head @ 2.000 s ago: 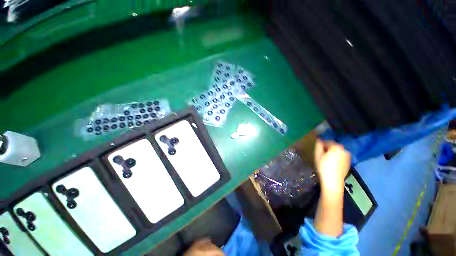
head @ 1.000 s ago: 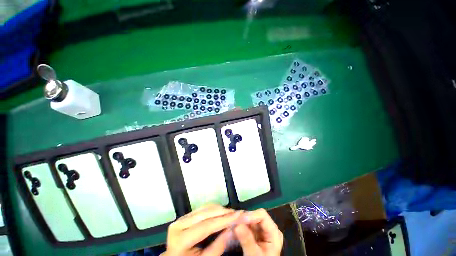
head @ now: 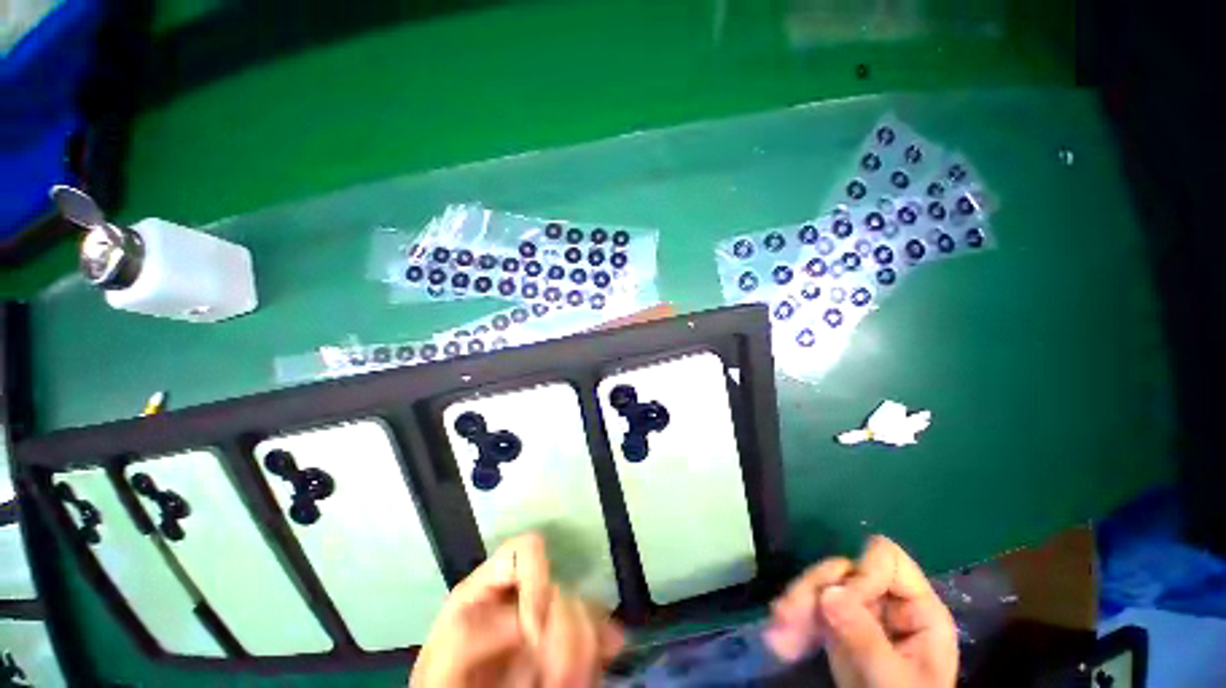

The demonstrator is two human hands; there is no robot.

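Note:
My left hand (head: 518,618) is blurred over the lower part of the fourth phone back cover (head: 545,504); whether its fingers grip anything is unclear. My right hand (head: 881,618) is beyond the tray's right end, its fingers pinched at the end of a clear carrier film strip (head: 706,652). The strip shows faint dark rings and spans the gap between my hands, below the tray. The black foam tray (head: 773,457) holds several pale green-white covers, each with a dark three-circle camera cluster. More ring film lies behind the tray (head: 518,262) and right of it (head: 874,235).
A white bottle (head: 195,269) with its metal lid open stands at the left. A white scrap (head: 887,425) lies right of the tray. A brown box (head: 1055,605) with clear film is below the bench edge. Part of another black tray (head: 1116,665) shows at bottom right.
My hands were together at the tray's front edge and are now apart, with film between them. Earlier my right hand was over by the box. The view has turned and moved closer.

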